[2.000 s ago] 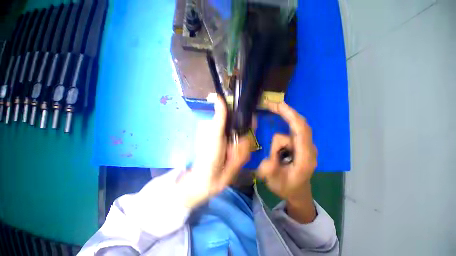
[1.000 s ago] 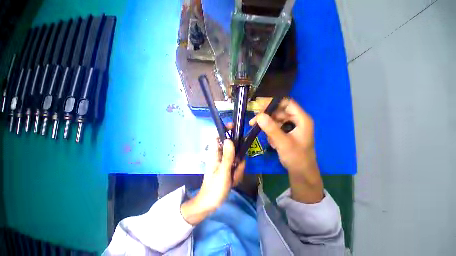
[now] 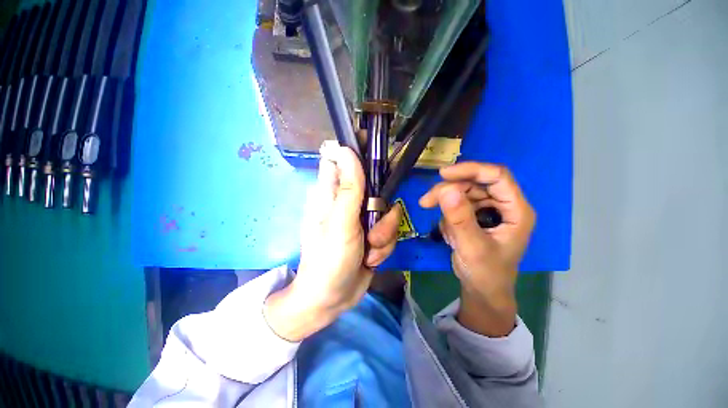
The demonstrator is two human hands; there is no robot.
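Observation:
A black tripod assembly [image 3: 375,159] lies under the press point, its shiny centre rod pointing up to a brass-coloured collar. Its two flat black legs spread in a V, one on each side of the guard. My left hand [image 3: 335,231] grips its lower end, fingers partly hidden behind it. My right hand [image 3: 491,239] is just right of it, not touching it. Its fingers curl around a dark object with a round black end [image 3: 488,217]; a thin shaft seems to stick out to the left. I cannot tell what it is.
The press base [image 3: 307,119] with a yellow strip [image 3: 435,151] stands on the blue worktop [image 3: 207,191]. Clear guard panels [image 3: 435,68] funnel over the press point. A ribbed tray of black sticks [image 3: 68,111] is at left. A yellow warning label [image 3: 403,223] lies between my hands.
The legs now reach farther up beside the guard. My right hand has let go of the right leg and moved a little right and down. My left hand has a higher grip.

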